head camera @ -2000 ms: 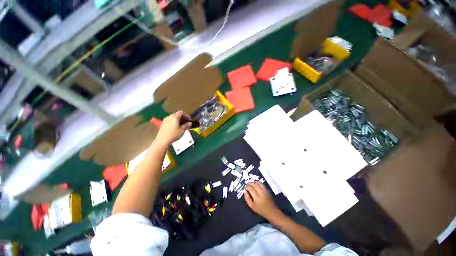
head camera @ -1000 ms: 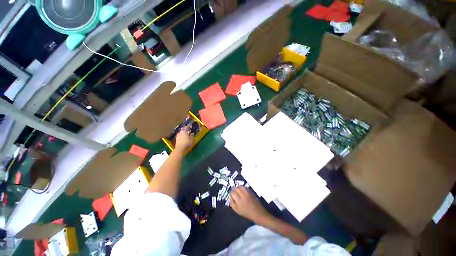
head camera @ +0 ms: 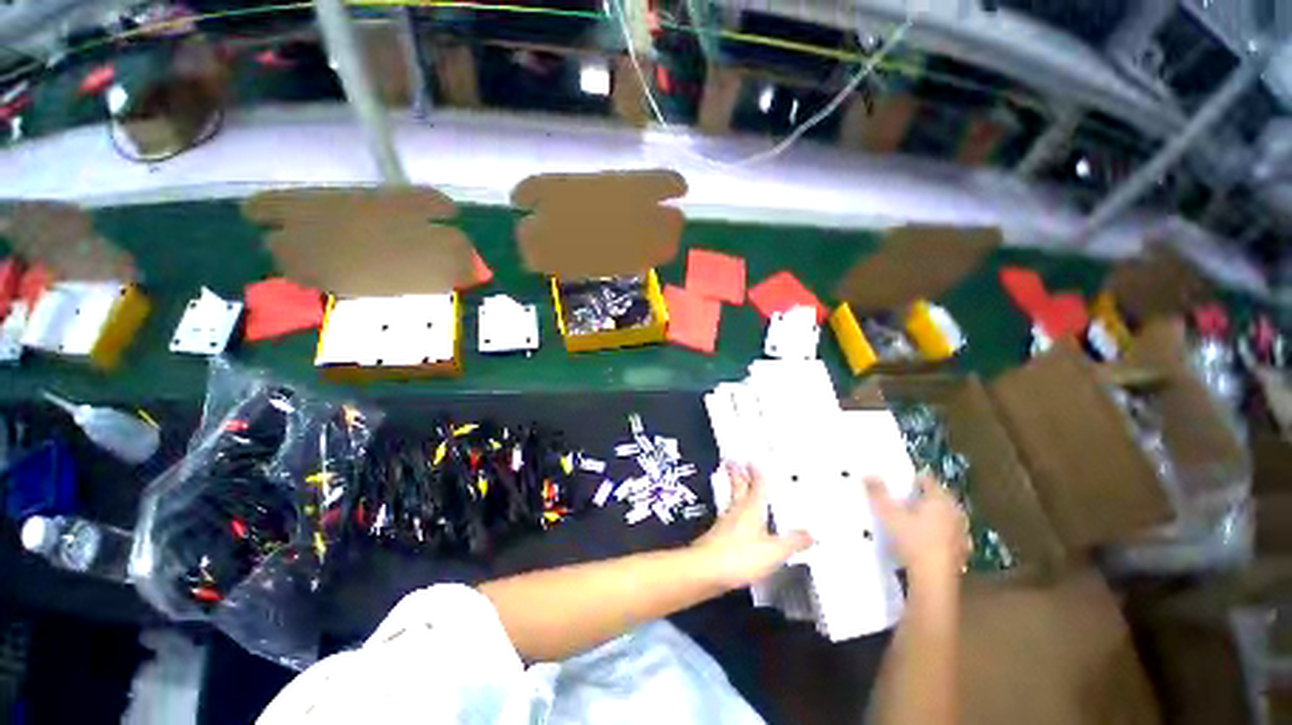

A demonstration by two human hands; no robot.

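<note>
A stack of white card inserts [head camera: 836, 460] with small dark holes lies on the black bench, right of centre. My left hand [head camera: 748, 527] is at the stack's left edge, thumb on top of the card. My right hand [head camera: 924, 527] is at its right edge, fingers on the card. Whether the top sheet is lifted off the stack cannot be told. Loose batteries [head camera: 656, 479] lie left of the stack. A heap of black AV cables [head camera: 461, 482] lies further left. The nearest yellow box [head camera: 609, 334] stands open on the belt with dark, shiny contents.
A green conveyor belt [head camera: 723, 367] runs across, with more yellow boxes, red-orange squares [head camera: 694, 320] and small white pieces [head camera: 507, 324]. A large brown carton [head camera: 1046, 475] with batteries stands right. A clear bag of cables [head camera: 234, 517], a squeeze bottle [head camera: 116, 431] and a blue bin [head camera: 38, 479] are left.
The view has turned and levelled. My left hand has left the yellow box, my right hand has left the batteries, and both are now at the white card stack.
</note>
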